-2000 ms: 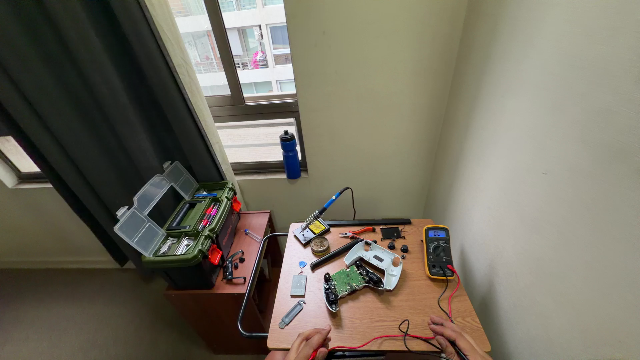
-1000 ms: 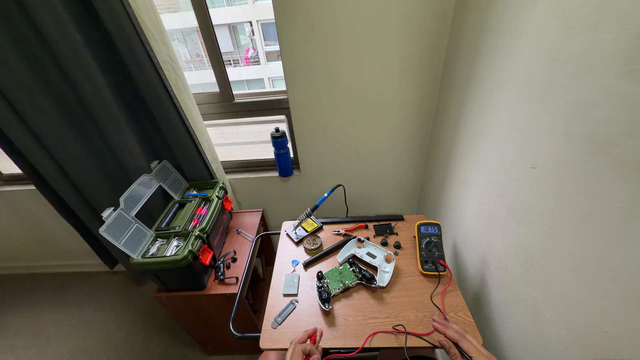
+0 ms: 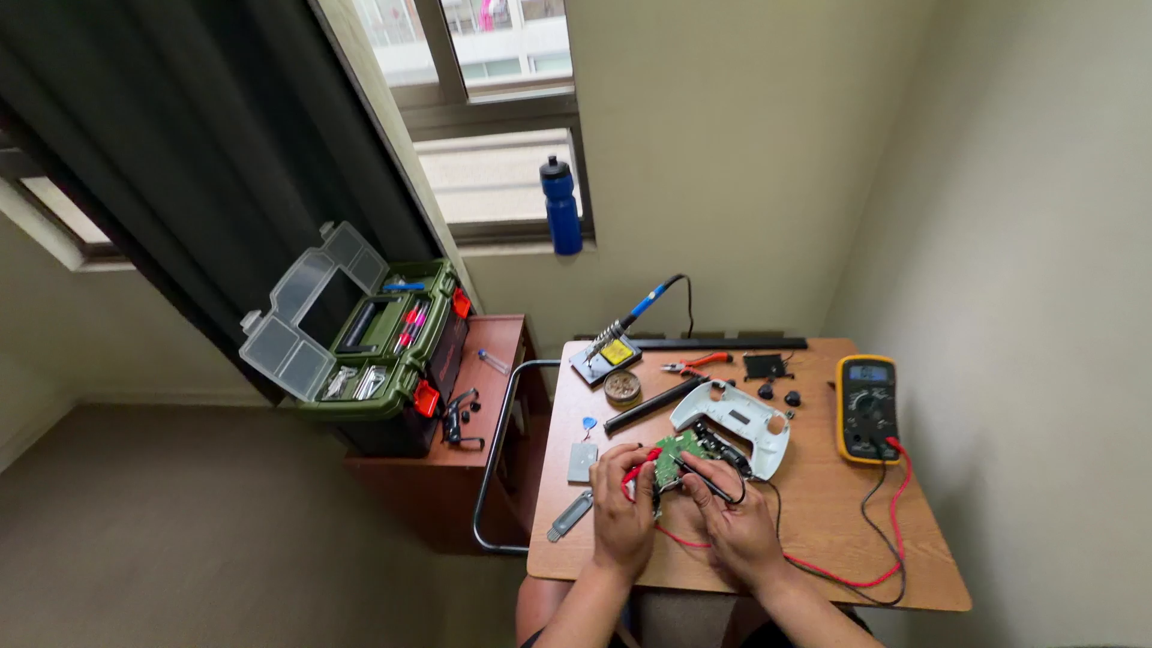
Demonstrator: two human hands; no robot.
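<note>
My left hand [image 3: 624, 508] grips the red multimeter probe [image 3: 652, 454] at the left edge of a game controller's green circuit board [image 3: 677, 452]. In my right hand [image 3: 733, 522] is the black probe [image 3: 706, 479], slanting over the same board. Whether either tip touches the board cannot be told. The controller's white shell [image 3: 731, 416] lies just behind it, partly under the black grip parts. A yellow digital multimeter [image 3: 868, 409] rests at the desk's right side, its display lit, with the red and black leads running from it to my hands.
Around the wooden desk [image 3: 909, 504] lie a soldering iron [image 3: 650, 301] in its stand, a round tin [image 3: 622, 388], red-handled pliers [image 3: 706, 361], a grey battery [image 3: 581, 463] and a grey utility knife [image 3: 570, 517]. An open green toolbox [image 3: 387, 396] stands on a side cabinet [image 3: 490, 387]; a blue bottle [image 3: 561, 209] is on the sill.
Both hands have moved from the desk's front edge up to the controller's board, bringing the two probes over it.
</note>
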